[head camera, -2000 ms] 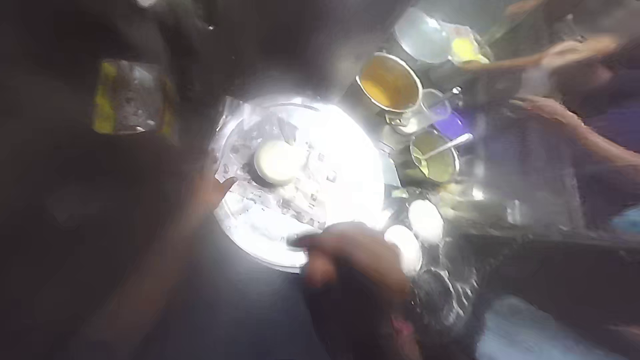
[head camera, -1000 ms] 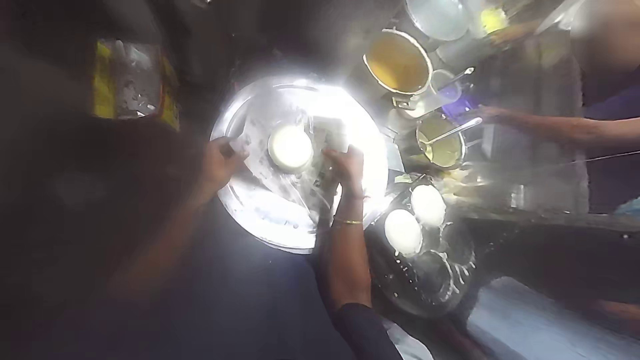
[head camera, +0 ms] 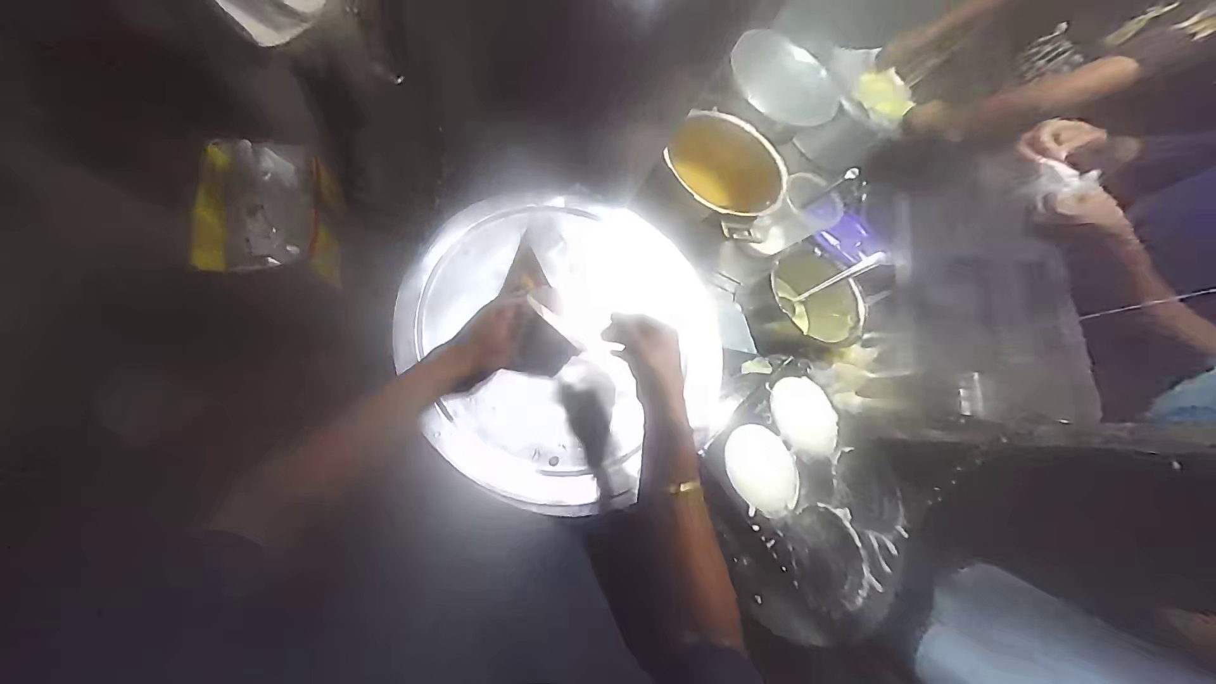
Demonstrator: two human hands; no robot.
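Note:
A large round metal tray lies under bright glare. My left hand reaches over it from the left and grips a folded, dark-looking sheet packet, pointed at its top. Just right of the packet is my right hand, its fingers bent close together above the tray. A thin pale strip or strand shows between the packet and those fingers; glare hides whether the right hand holds it. The packet's contents are hidden. A dark shadow falls on the tray below.
To the right are a pot of orange-brown liquid, a pot of pale green food with a spoon, and a dark pan with white rounds of batter. Other people's hands are at upper right. A yellow-edged packet lies left.
Earlier a sheet lay spread on the tray with a round white item on it. Now a folded packet is in my left hand and the white item is out of sight.

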